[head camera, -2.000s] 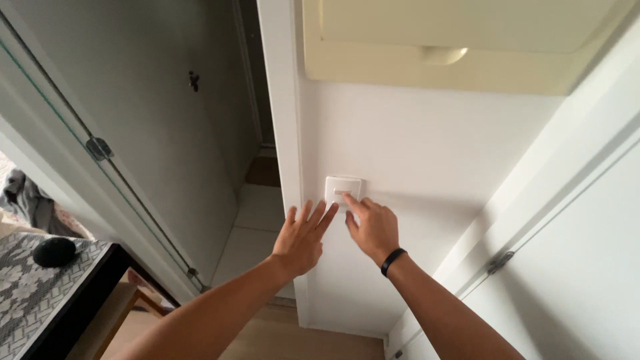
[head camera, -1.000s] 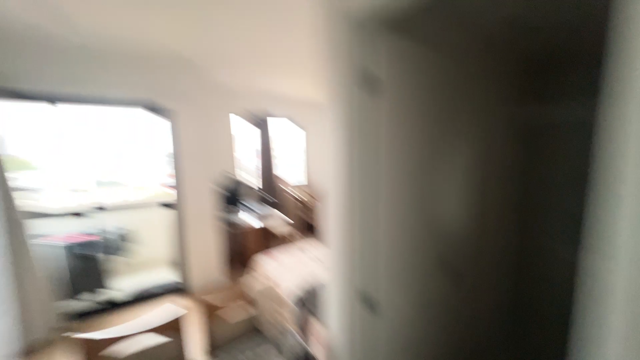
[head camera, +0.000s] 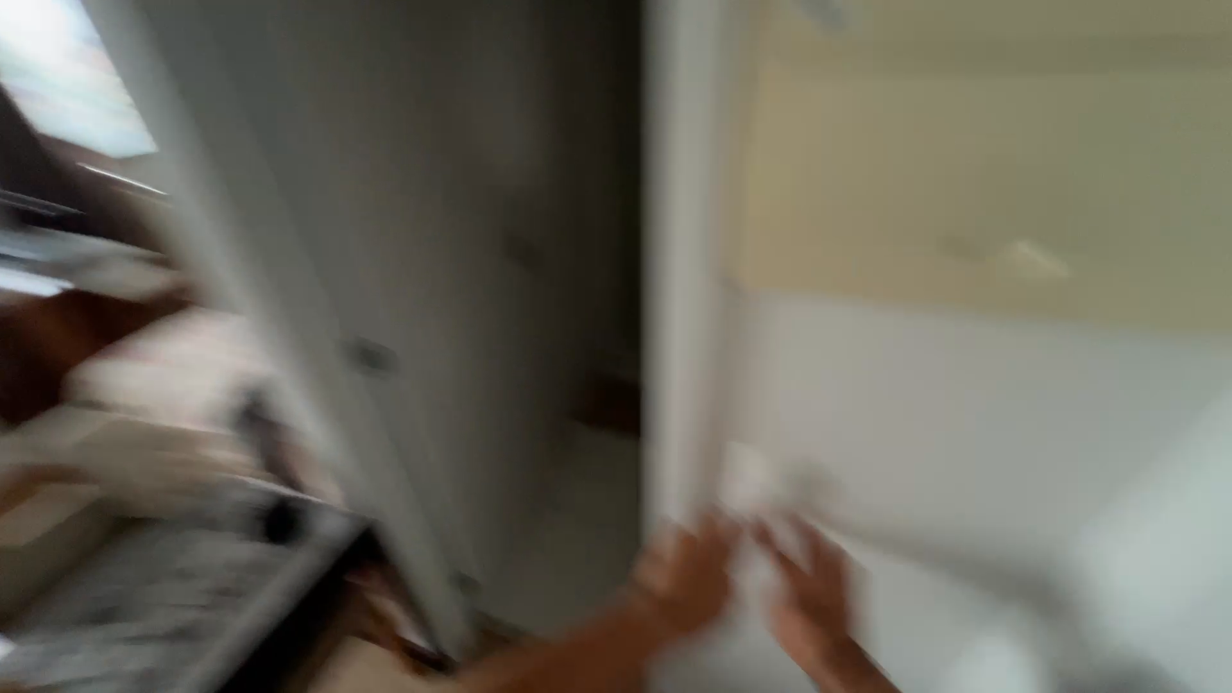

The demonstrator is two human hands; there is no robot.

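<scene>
The whole view is blurred. My left hand [head camera: 685, 576] is raised beside the edge of a white door frame [head camera: 679, 289], low in the middle of the view. Just right of it, my right hand [head camera: 810, 577] is held up in front of the white wall [head camera: 962, 423]. A pale square wall switch [head camera: 760, 474] shows faintly above the two hands. Whether any fingertip touches it cannot be told. Nothing can be made out in either hand.
A cream-coloured panel or box [head camera: 924, 183] is on the wall above. An open grey door [head camera: 433, 250] with hinges stands left of the frame. At lower left is a table with a patterned cloth [head camera: 164, 587] and a dark round object [head camera: 282, 520] on it.
The view has swung from the room with windows back to the wall, and both hands are in view again. Two seconds ago my right hand's finger was on the wall switch.
</scene>
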